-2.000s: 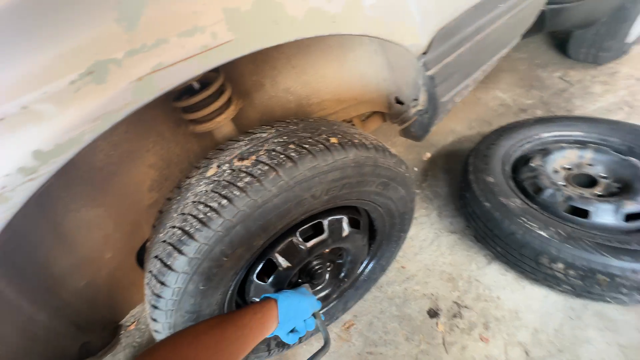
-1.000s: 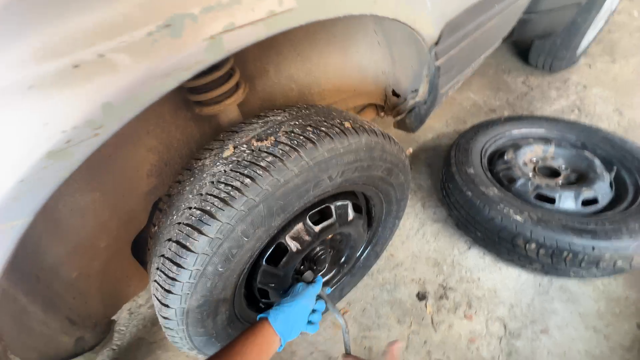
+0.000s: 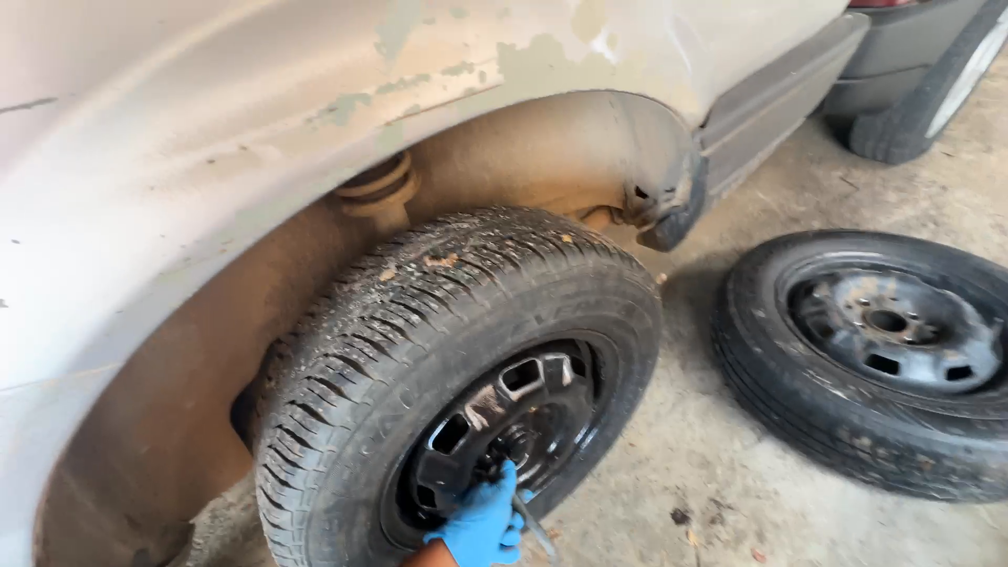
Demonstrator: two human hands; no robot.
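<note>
My left hand (image 3: 484,516), in a blue glove, is closed around the head end of a bent metal lug wrench (image 3: 535,526) at the lower part of the wheel. Its fingertips are close to the centre of the black steel rim (image 3: 504,394); the fingers hide the wrench's seat on the wheel. The wrench's handle slants down and right to the bottom edge. Around the rim is a black tire (image 3: 465,315) with coarse tread and bits of leaf on top, standing upright inside the wheel arch. My right hand is outside the view.
A second wheel (image 3: 787,378) lies flat on the concrete floor at the right. The car's worn, patchy fender (image 3: 315,134) arches over the mounted wheel, with a coil spring (image 3: 382,189) behind it. Another vehicle's tire (image 3: 890,134) stands at the upper right.
A bare right hand showed at the wrench's handle at the bottom edge one second ago; it is out of view now. My left hand stays at the wrench's head.
</note>
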